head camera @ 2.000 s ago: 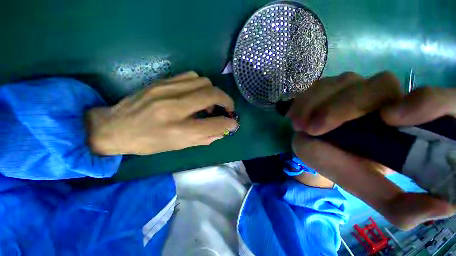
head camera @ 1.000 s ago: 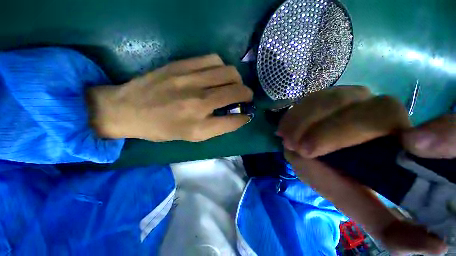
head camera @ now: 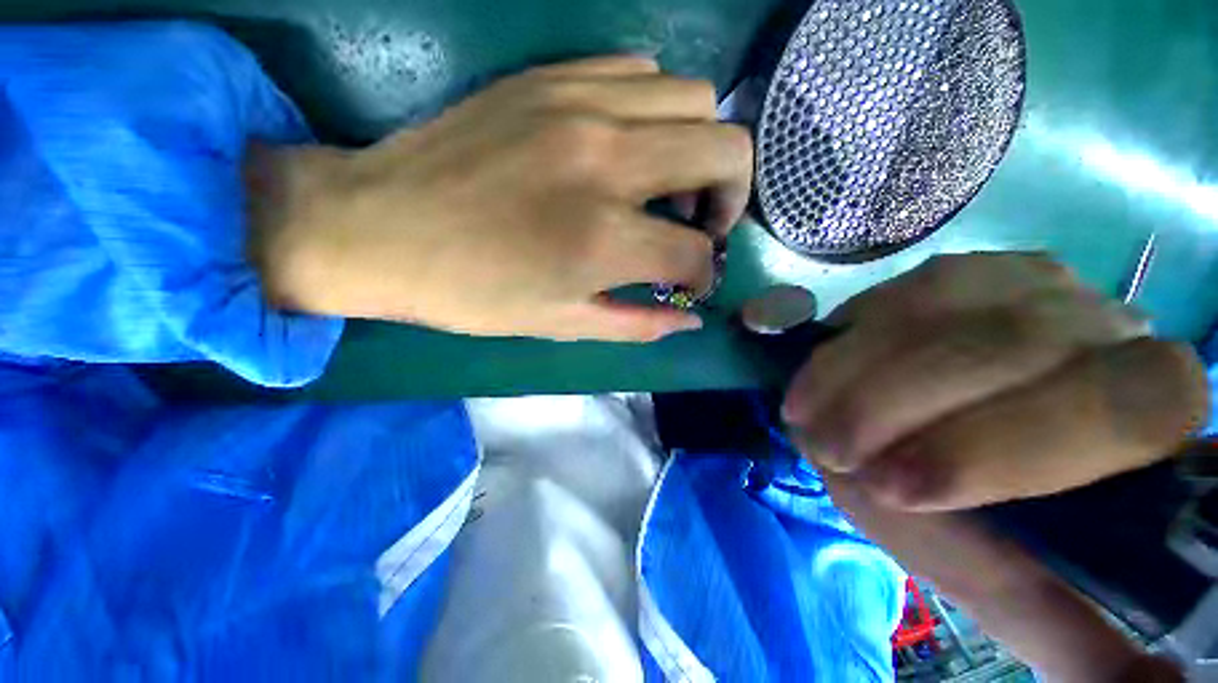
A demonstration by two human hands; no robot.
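My left hand (head camera: pixel 534 200) reaches in from the left, palm down, and pinches a small dark assembly (head camera: pixel 681 296) with silver and yellow bits, mostly hidden by the fingers. My right hand (head camera: pixel 988 387) is closed around the black grip of an electric screwdriver (head camera: pixel 1102 527); its body runs off the right edge. A small grey disc (head camera: pixel 779 310) shows at its dark nose, just right of the assembly and apart from it. A round perforated screw plate (head camera: pixel 835 127) lies above, its right part covered in tiny screws (head camera: pixel 955 127).
The green bench mat (head camera: pixel 534 371) lies under both hands. A slim silver tool (head camera: pixel 1141 267) lies right of the plate. A white tag (head camera: pixel 731 102) shows at the plate's left edge. My blue smock (head camera: pixel 241 534) fills the lower left. A red object (head camera: pixel 918 620) is low at the right.
The plate and mat have shifted rightward in view. My left hand has moved up and right in view, still pinching the assembly. The disc at the screwdriver's nose now shows clear of the plate.
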